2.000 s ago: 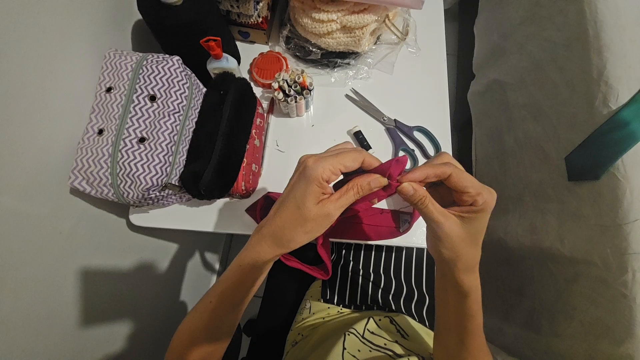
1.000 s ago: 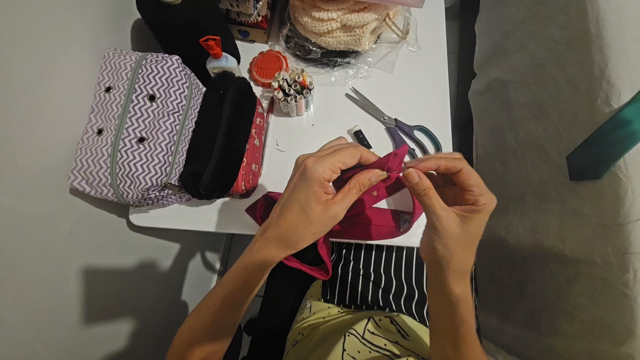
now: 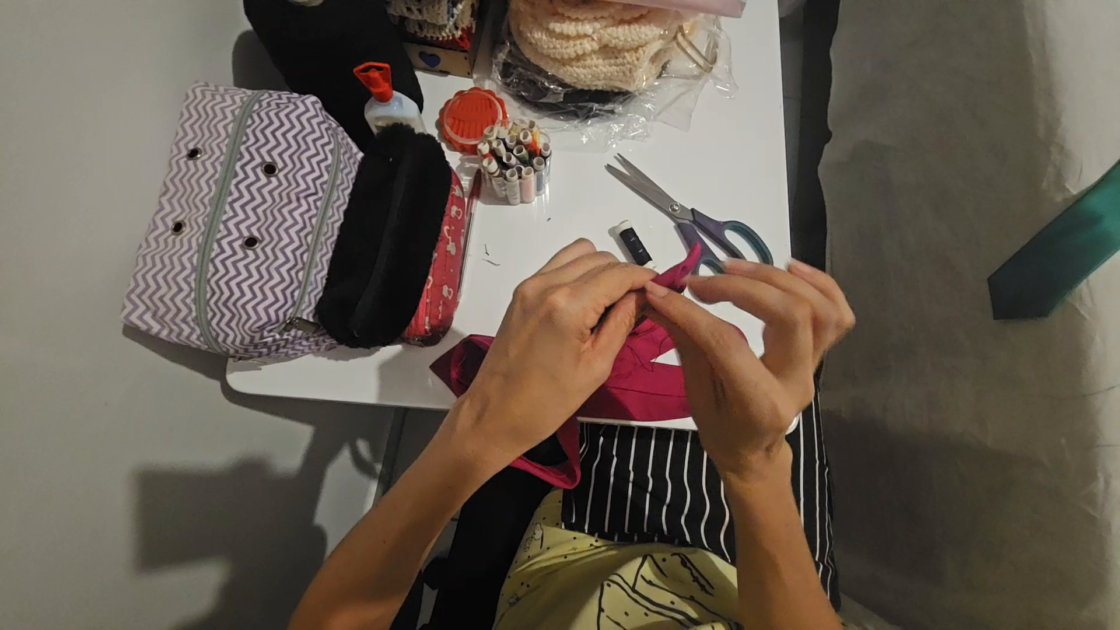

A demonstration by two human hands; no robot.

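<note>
Magenta fabric (image 3: 647, 385) lies bunched at the front edge of the white table, partly hanging over it. My left hand (image 3: 560, 341) pinches a raised fold of it between thumb and fingers. At that same fold is my right hand (image 3: 752, 341), its index finger or thumb tip touching the cloth beside the left fingertips, the other fingers spread. Whether a needle or thread is between the fingertips cannot be seen. Just beyond my hands lie a spool of black thread (image 3: 632, 242) and scissors (image 3: 669, 203) with purple and teal handles, blades pointing away and partly open.
At left stand a zigzag-patterned zip bag (image 3: 236, 219), a fuzzy black pouch (image 3: 385, 236) and a red patterned case (image 3: 442, 262). Behind are a glue bottle (image 3: 391, 107), a red lid (image 3: 472, 118), a tub of thread spools (image 3: 516, 166) and cream knitwork (image 3: 586, 39) in clear plastic.
My right hand's fingers have spread and its fingertips have come back against the fold beside my left fingers. The left hand keeps its hold on the cloth in much the same place.
</note>
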